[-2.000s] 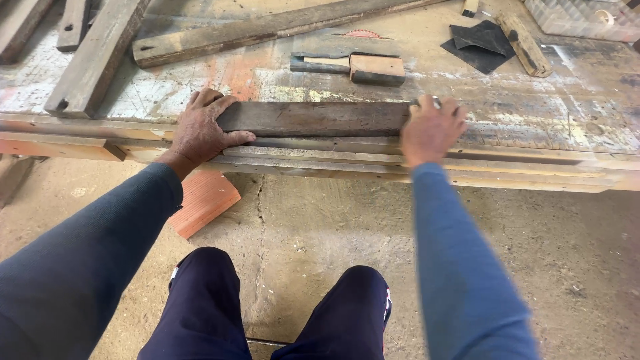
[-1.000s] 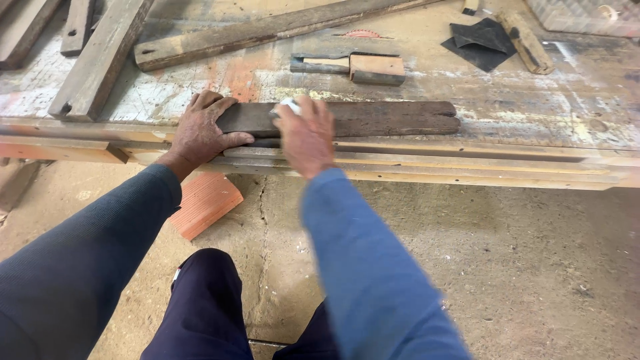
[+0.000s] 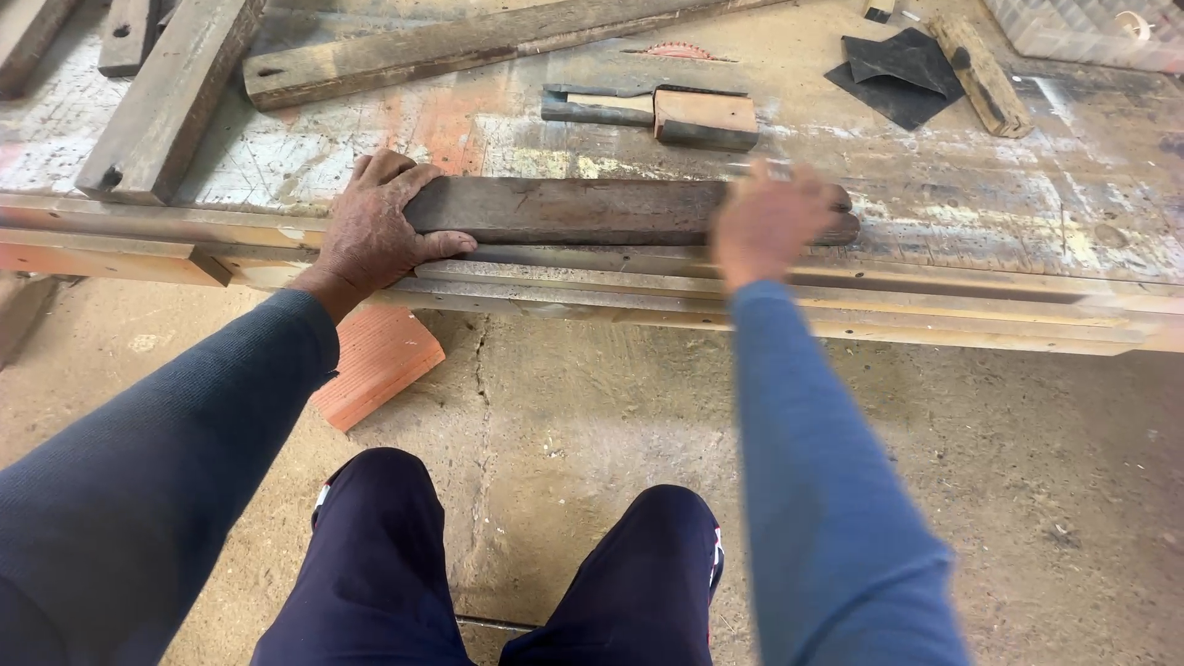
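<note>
A dark, worn wooden board (image 3: 573, 209) lies along the front edge of the wooden workbench (image 3: 971, 185). My left hand (image 3: 375, 217) grips its left end, fingers over the top and thumb along the near side. Blurred by motion, my right hand (image 3: 772, 217) is on the board near its right end; something small and pale shows at its fingers, too blurred to name. Behind the board lie sanding blocks wrapped in dark abrasive paper (image 3: 705, 118). Farther right is a folded sheet of black sandpaper (image 3: 902, 74) beside a short wooden piece (image 3: 980, 74).
Weathered beams (image 3: 176, 102) lie at the back left, and a long one (image 3: 398, 60) slants across the bench. A red saw blade (image 3: 680, 50) pokes up through a slot. A clear plastic container (image 3: 1091, 32) stands back right. An orange-toned wood block (image 3: 379, 365) is below the bench edge.
My right hand went left along the board between the first two frames and is now back toward its right end. My left hand has stayed on the left end.
</note>
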